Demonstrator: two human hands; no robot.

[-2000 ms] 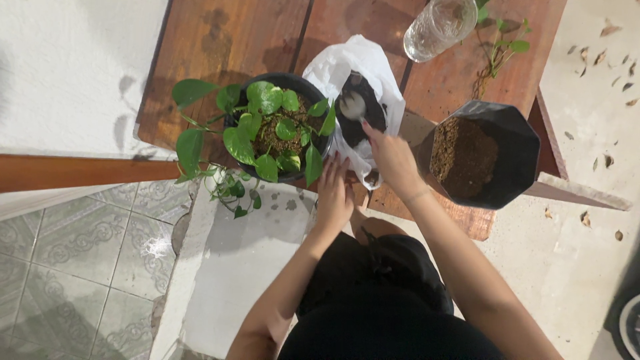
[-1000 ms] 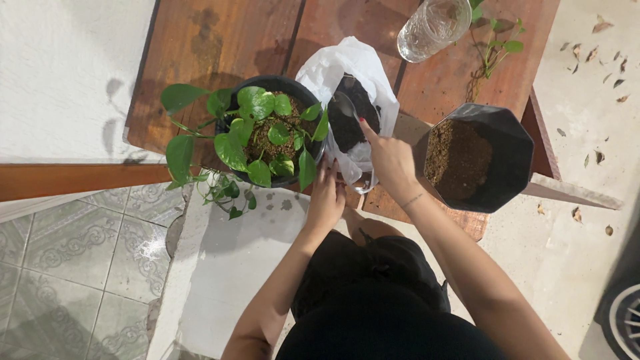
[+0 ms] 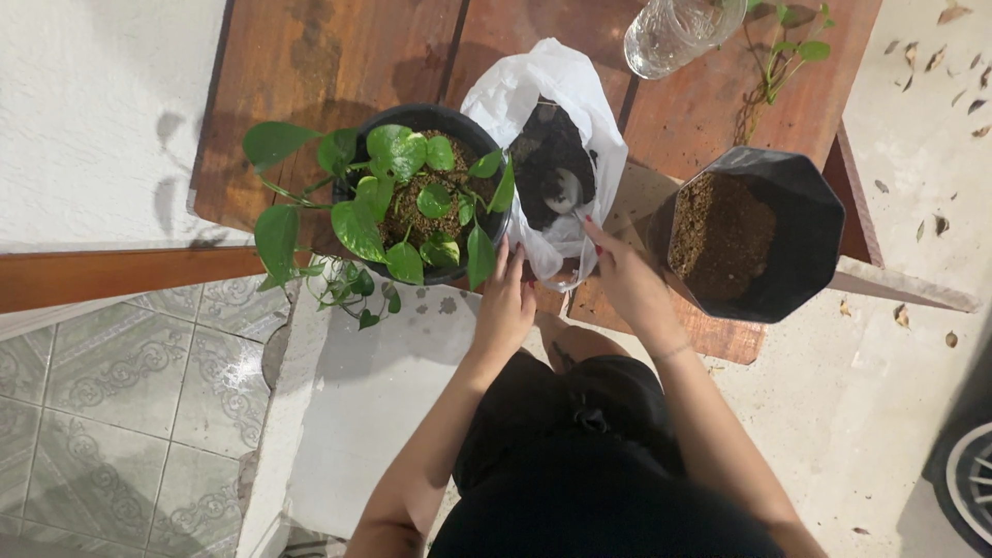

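My right hand (image 3: 629, 288) holds the handle of a spoon (image 3: 564, 191), whose pale bowl lies in dark soil (image 3: 550, 143) inside an open white plastic bag (image 3: 608, 151). My left hand (image 3: 505, 308) is at the bag's near edge, beside the round black pot; whether its fingers grip the plastic cannot be told. In that pot (image 3: 425, 116) grows a pothos plant (image 3: 358, 230) with green leaves, some of them variegated, over brown granular matter. To the right of my right hand stands an octagonal black pot (image 3: 802, 225), partly filled with brown soil (image 3: 725, 236).
The bag and pots are on a wooden table (image 3: 372, 46). A clear glass vessel (image 3: 659, 39) is at its far side, near a rooted plant cutting (image 3: 771, 74). Small trailing leaves (image 3: 360, 291) hang over the near edge. Dry leaves lie on the floor at right.
The spoon's bowl, by the far part of the soil two seconds ago, is now lower in the bag, near its front edge. My right hand has drawn back toward my body.
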